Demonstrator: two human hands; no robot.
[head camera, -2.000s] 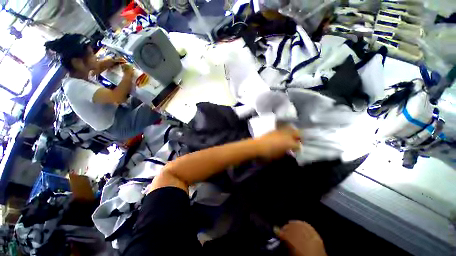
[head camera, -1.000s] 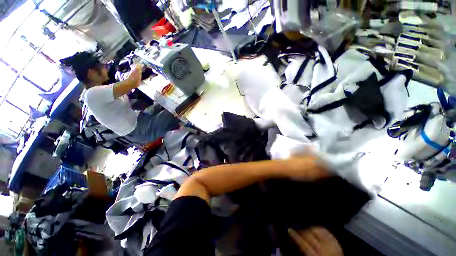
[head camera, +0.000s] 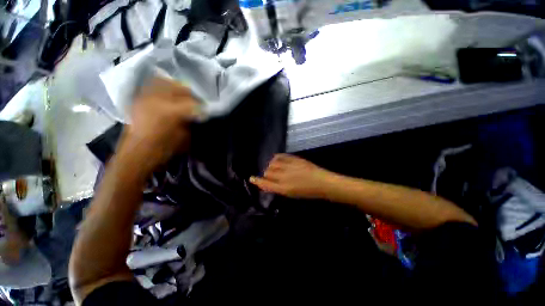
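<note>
A light grey and white garment panel (head camera: 206, 80) lies at the table's front edge, left of the sewing machine's needle area. Black cloth (head camera: 254, 128) joins or overlaps it and hangs over the edge towards the lap. My left hand (head camera: 161, 110) is blurred and grips the cloth where pale and black meet. My right hand (head camera: 293, 177) pinches the black cloth below the table edge, fingers curled. The presser foot area (head camera: 299, 51) is small and glared, behind the cloth. The machine head (head camera: 352, 7) is cut off by the top edge.
A black phone-like rectangle (head camera: 490, 64) lies at the table's right. A small dark tool (head camera: 436, 77) lies left of it. Pale pieces with black strips (head camera: 131, 24) are heaped at upper left. Another person's arm (head camera: 11, 233) shows at far left. Fabric (head camera: 520, 209) lies at lower right.
The view has swung right. My left hand now grips the cloth at the pale-black boundary, and my right hand has come up into fuller view, pinching the black cloth.
</note>
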